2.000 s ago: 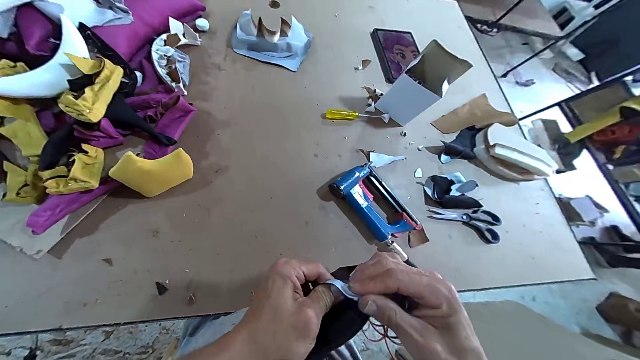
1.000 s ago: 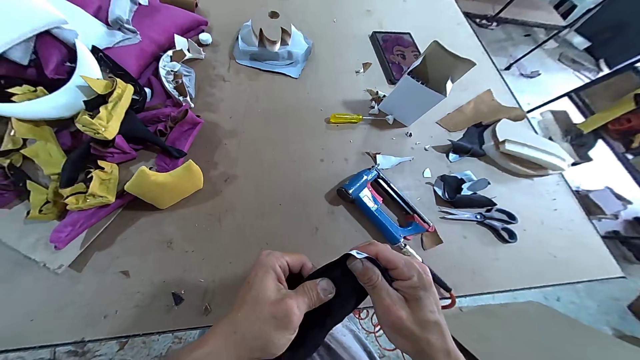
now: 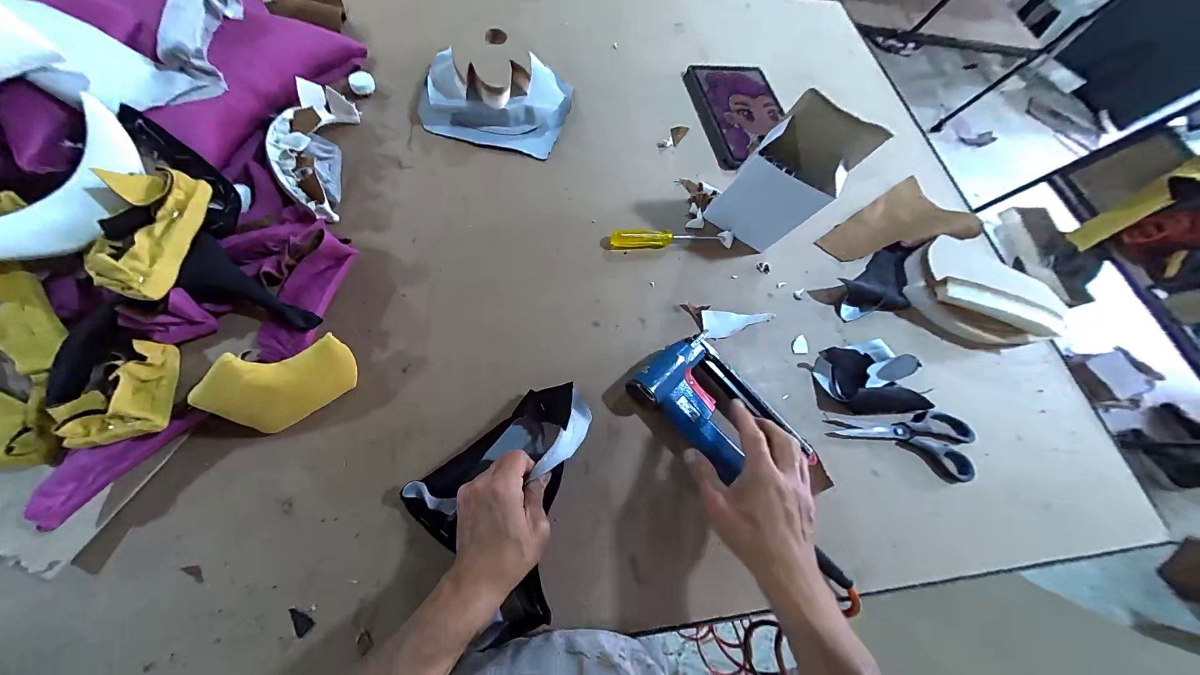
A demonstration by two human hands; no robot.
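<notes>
My left hand (image 3: 502, 520) pinches a black fabric piece with a pale grey lining (image 3: 553, 445) near the table's front edge. Part of that piece lies under the hand. To its right, my right hand (image 3: 764, 478) is at the handle of a blue pneumatic stapler (image 3: 684, 398), its fingers spread around it; whether the grip is closed cannot be told. The stapler lies on the table, with a hose fitting (image 3: 834, 567) at its rear. Black-handled scissors (image 3: 914, 431) lie to the right of it.
Magenta, yellow and black upholstered pieces (image 3: 272, 384) pile up at the left. Behind are a grey crown-shaped piece (image 3: 497, 108), a yellow screwdriver (image 3: 642, 240), an open cardboard box (image 3: 773, 202) and a picture panel (image 3: 736, 108). Fabric scraps (image 3: 872, 375) and foam-topped pieces (image 3: 994, 291) lie right.
Both hands held the black fabric together at the front edge. My right hand has let go of it and moved right to the stapler. My left hand has moved forward with the fabric, which now lies opened out.
</notes>
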